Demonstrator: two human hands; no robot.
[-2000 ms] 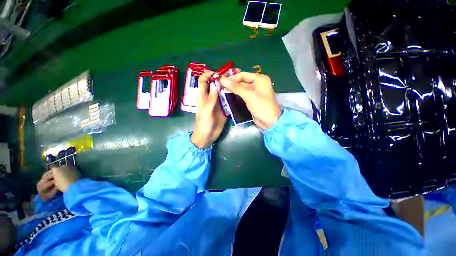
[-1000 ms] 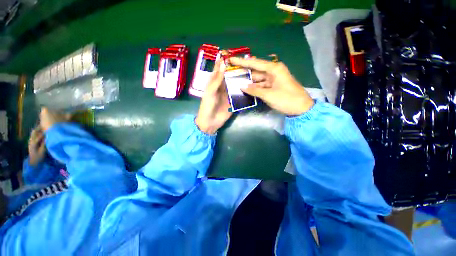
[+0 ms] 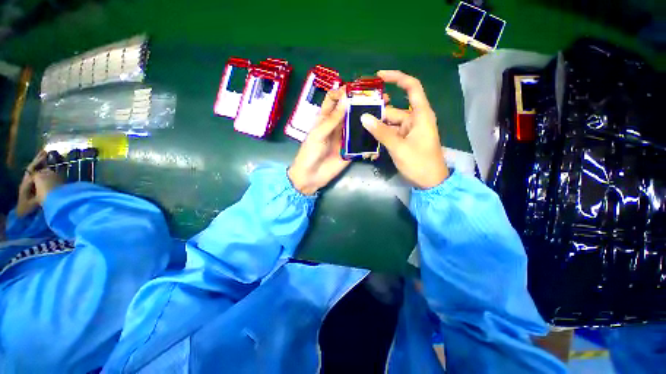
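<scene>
A red-rimmed phone housing (image 3: 364, 85) is held upright between my hands, with a dark display module (image 3: 358, 135) with a white border lying over its face. My left hand (image 3: 321, 150) grips the housing's left side. My right hand (image 3: 414, 135) holds the right side, its thumb on the display's dark face and its fingers curled round the right and top edges. A stack of red-rimmed housings with white faces (image 3: 257, 109) lies to the left. Another stack (image 3: 303, 113) lies just left of my left hand and is partly covered by it.
Two display modules (image 3: 475, 28) lie at the back on the green bench (image 3: 197, 168). A glossy black tray (image 3: 584, 182) and a white sheet (image 3: 475, 95) are at right. At left are clear trays (image 3: 95, 73), a yellow patch (image 3: 111, 147) and another person's hands.
The display module, first held apart below the housing's red end, now lies over the housing. My right thumb has moved onto its face. The camera view has shifted.
</scene>
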